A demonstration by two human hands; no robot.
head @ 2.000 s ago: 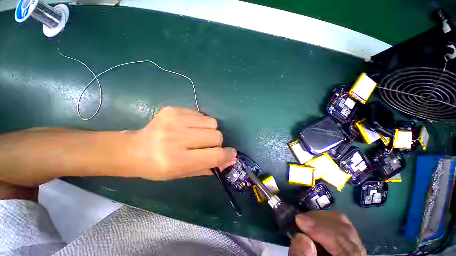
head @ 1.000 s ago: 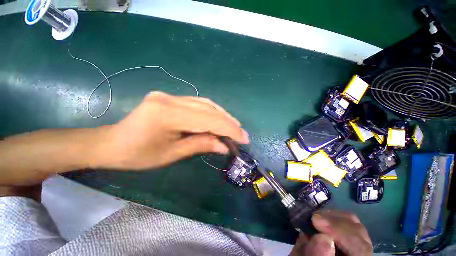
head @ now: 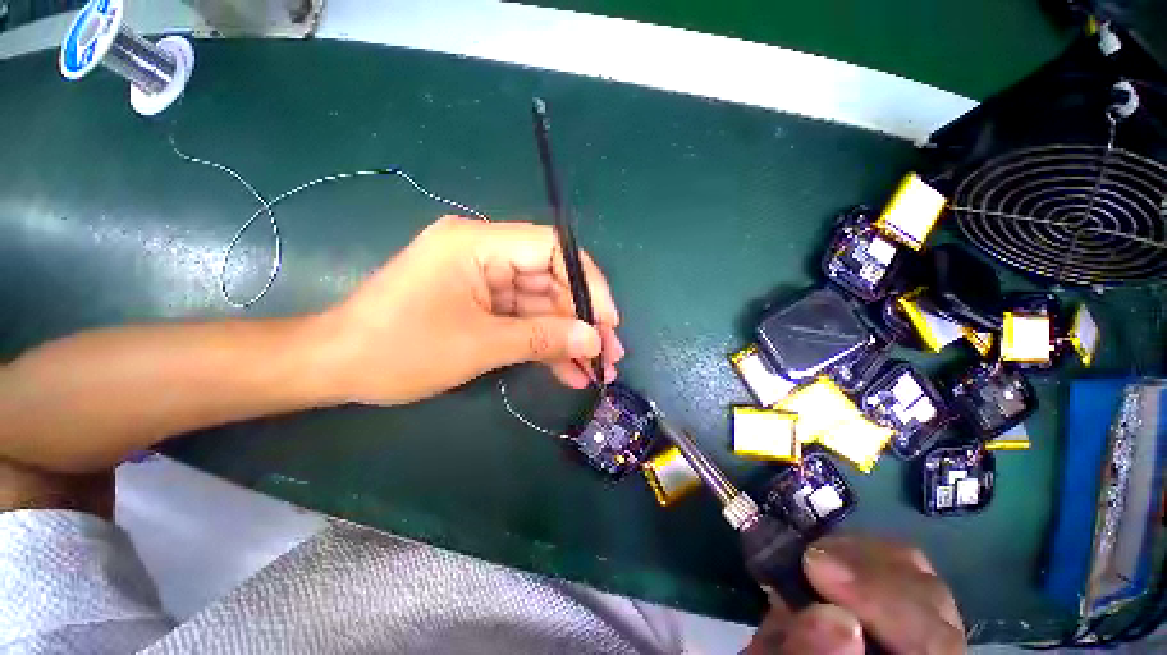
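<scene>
A small black housing with circuit board (head: pixel 612 433) lies on the green mat, with a yellow-edged battery (head: pixel 671 475) beside its lower right. My left hand (head: pixel 512 314) holds slim dark tweezers (head: pixel 557 192) upright, their lower end at the housing's top edge. My right hand (head: pixel 877 601) holds a soldering iron (head: pixel 738 512) by its black handle; its metal barrel points up-left, with the tip close to the housing's right side. Whether the tip touches is unclear. Thin solder wire (head: pixel 275 237) curls over the mat, passes behind my left hand and ends near the housing's left side.
A pile of black housings (head: pixel 905 407) and yellow-edged batteries (head: pixel 819 422) lies right of the work. A round fan guard (head: pixel 1075 218) stands at the far right, above a blue holder (head: pixel 1081 499). A solder spool (head: pixel 134 62) sits upper left. A pale rail (head: pixel 640 64) runs behind.
My left hand has turned, and the tweezers now stand upright with their lower end at the housing. The iron's barrel has shifted slightly. The solder wire stays by the housing, no longer under my fingers.
</scene>
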